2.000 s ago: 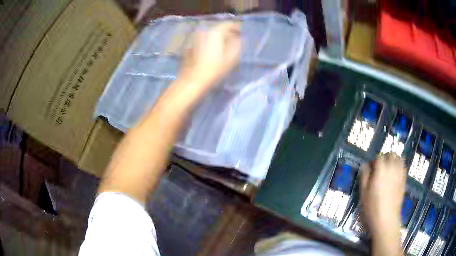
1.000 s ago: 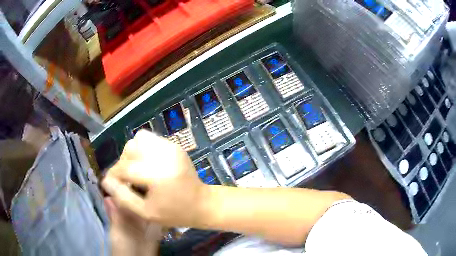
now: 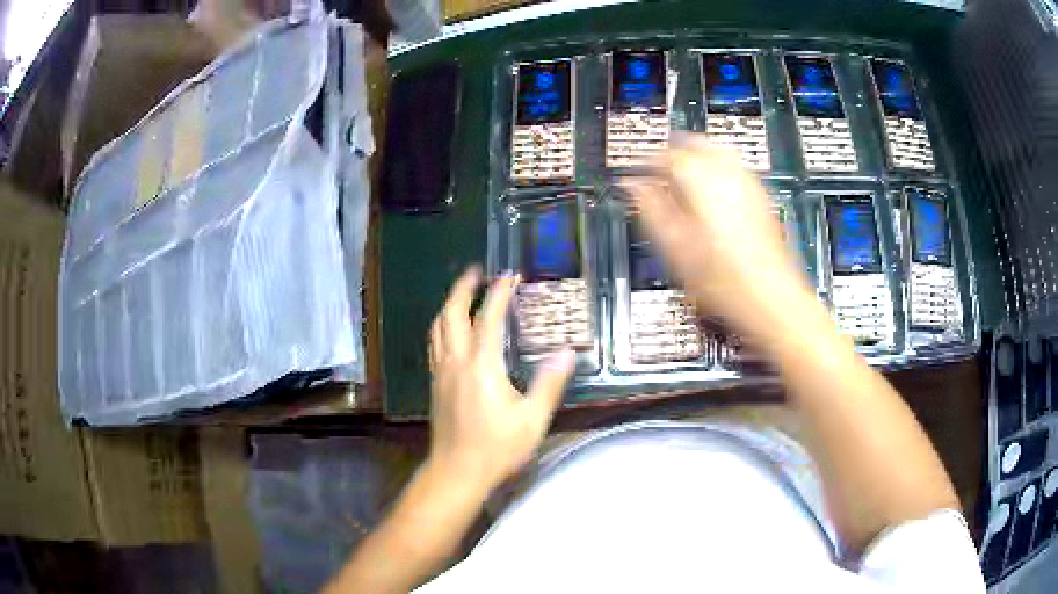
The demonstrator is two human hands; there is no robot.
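Note:
A clear phone tray (image 3: pixel 499 232) lies on the green mat with two rows of keypad phones, screens up. My left hand (image 3: pixel 482 389) has its fingers apart at the tray's lower left corner, beside the lower left phone (image 3: pixel 553 273); no held object shows. My right hand (image 3: pixel 714 221) is blurred over the tray's middle, fingertips pointing left near the second upper phone (image 3: pixel 638 104). It partly hides the lower phones there; whether it holds anything cannot be told. A thin pale slip (image 3: pixel 672 91) stands at that upper phone's right edge.
The grey-white cover tray stack (image 3: pixel 209 232) is at left, over brown cartons (image 3: pixel 151 476). A dark flat slab (image 3: pixel 421 139) lies left of the phone tray. A tall clear tray stack (image 3: pixel 1015 151) is at right, with a dark parts tray (image 3: pixel 1021 453) below it.
The view has swung repeatedly, from the cover stack to the phone tray. My hands, close together at the tray's left end a second ago, are now apart, the right over the tray's middle.

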